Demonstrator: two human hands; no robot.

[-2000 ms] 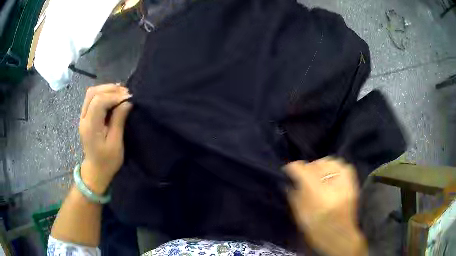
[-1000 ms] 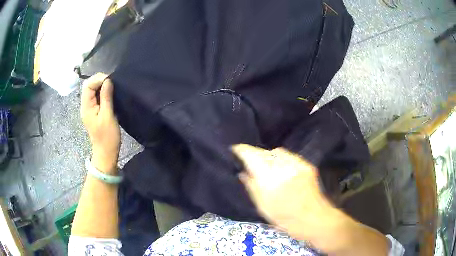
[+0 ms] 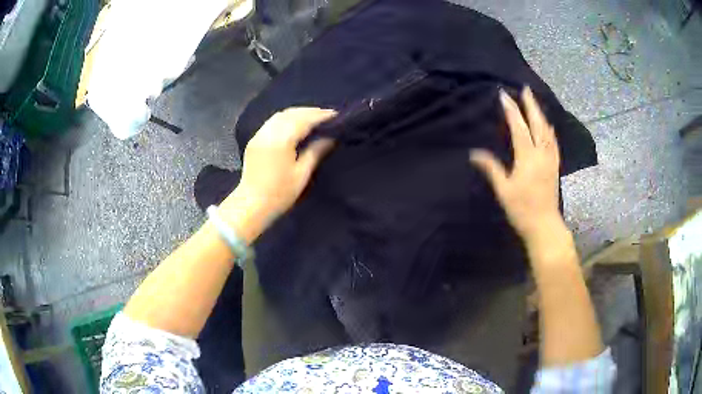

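Observation:
Dark denim jeans [image 3: 431, 200] lie bunched across my lap, with a fold running across the upper part and short pale thread ends or stitches near the fold and low in the middle. My left hand [image 3: 281, 158] is at the left end of the fold, thumb and fingers closed on the cloth; a pale green bangle is on that wrist. My right hand [image 3: 527, 158] is spread on or just over the cloth at the right, fingers apart, slightly blurred. It holds nothing that I can see.
A white cloth [image 3: 146, 61] hangs over a stool at upper left beside a green crate [image 3: 58, 77]. Another green crate [image 3: 96, 331] is at lower left. A wooden-edged side table [image 3: 656, 308] stands at right. Speckled grey floor [image 3: 616, 92] surrounds the work, with thread scraps at upper right.
My left hand has moved right and inward to the fold. My right hand has moved up and right, and its fingers have spread. The denim has been turned and bunched differently.

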